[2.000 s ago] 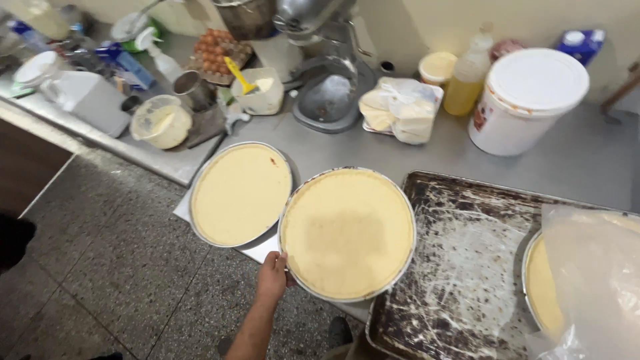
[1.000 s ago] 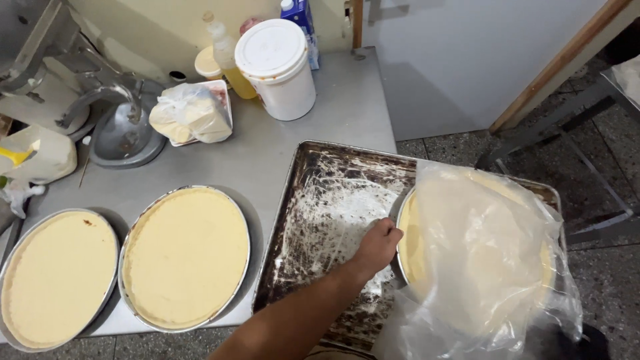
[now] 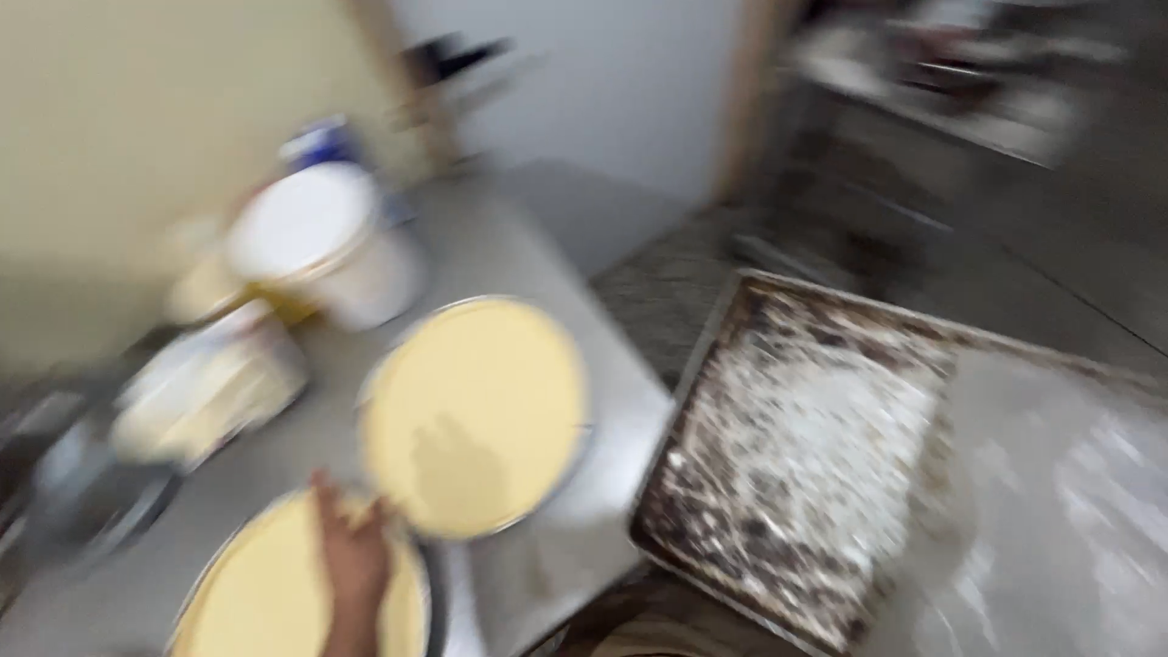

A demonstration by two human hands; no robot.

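Observation:
Two round metal pans lined with pale yellow dough stand on the steel table. One pan lies near the table's right side, with a hand-shaped shadow on its dough. The other pan is at the lower left, cut off by the frame. My left hand is over this nearer pan with its fingers apart, holding nothing; blur hides whether it touches the rim. A dark, stained baking tray is beyond the table's right edge. Clear plastic sheeting covers its right part. My right hand is out of view.
A white lidded bucket, a blue carton and a pack of pale blocks in plastic stand along the wall. A mixer's base is at far left. Past the table corner are the floor and another surface with blurred items.
The baking tray has moved right, off the table. A dough-lined pan stands where the tray was. My left hand has let go of the pan under the plastic. The view has swung right.

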